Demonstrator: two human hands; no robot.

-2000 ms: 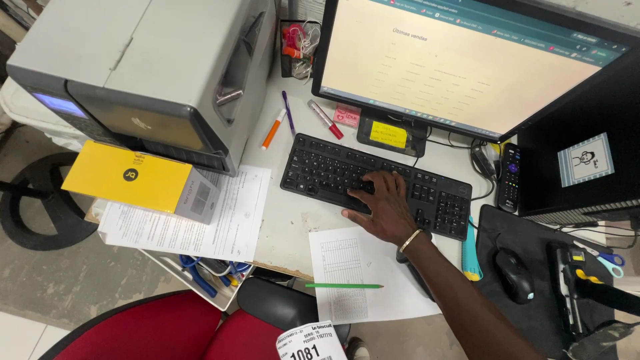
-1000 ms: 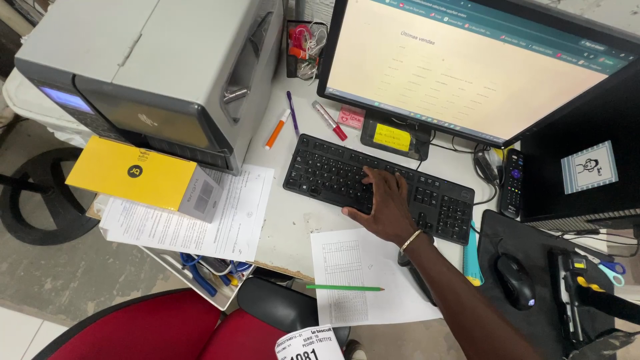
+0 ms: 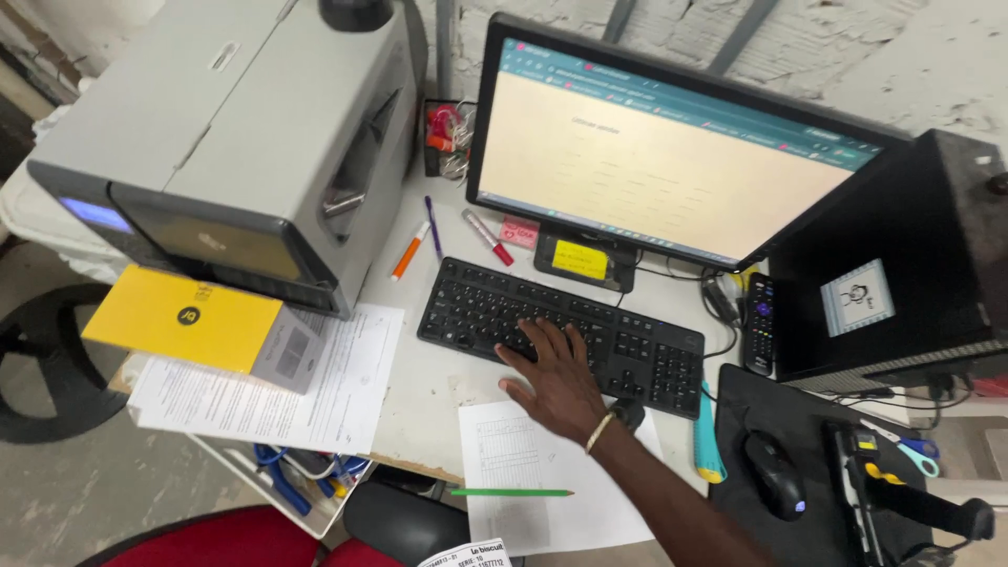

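Observation:
My right hand (image 3: 555, 378) rests over the black computer keyboard (image 3: 630, 346), its fingers spread across the keys and holding nothing; a light bracelet circles the wrist. My left hand is out of frame. Behind the keyboard stands a lit monitor (image 3: 661, 165). Beneath the wrist and forearm lies a printed sheet (image 3: 504, 441) with a green pencil (image 3: 512, 492) across it. A printed label (image 3: 476, 555) shows at the bottom edge; what holds it is hidden.
At left stands a grey label printer (image 3: 197, 102), with a yellow box (image 3: 181, 315) on papers (image 3: 354, 378) before it. Markers (image 3: 488, 236) lie behind the keyboard. At right are a mouse (image 3: 773, 474), a turquoise cutter (image 3: 707, 433), a remote (image 3: 760, 323), scissors (image 3: 906, 449) and a black computer case (image 3: 890, 236).
My right hand has moved slightly over the keys, its fingers now reaching further forward and spread apart. The label at the bottom sits lower in view.

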